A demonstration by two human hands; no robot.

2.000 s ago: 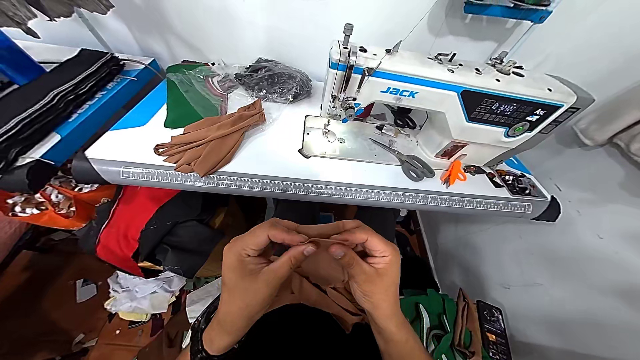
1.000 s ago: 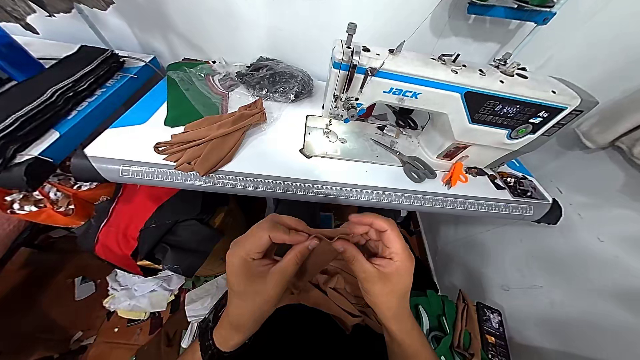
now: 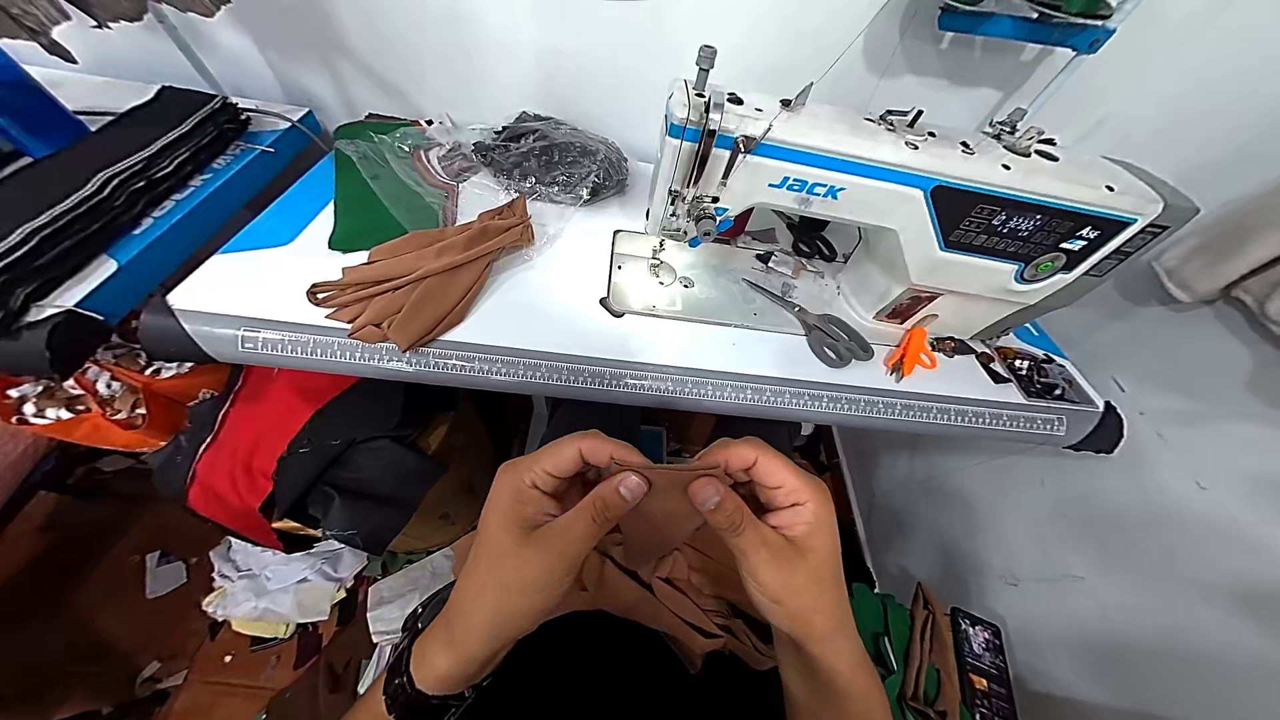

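My left hand (image 3: 560, 530) and my right hand (image 3: 775, 530) pinch the top edge of a brown fabric piece (image 3: 660, 515) between thumbs and fingers, below the table's front edge. The edge is stretched nearly level between them; the rest of the cloth hangs in folds over my lap. On the table lies a bundle of brown fabric strips (image 3: 430, 275). Beyond the hands stands a white Jack sewing machine (image 3: 850, 200), with grey-handled scissors (image 3: 825, 330) beside its needle plate and orange-handled thread snips (image 3: 910, 355) to their right.
Green fabric (image 3: 380, 205) and a plastic bag of dark material (image 3: 555, 160) lie at the table's back. Black fabric strips (image 3: 90, 190) are stacked at left. A ruler strip (image 3: 640, 380) runs along the front edge. Red cloth (image 3: 260, 440) and scraps lie below; a phone (image 3: 982, 660) is at lower right.
The thumbs and fingers have shifted along the brown fabric, and its top edge now looks straighter between the hands than a second ago. Both hands keep hold of it.
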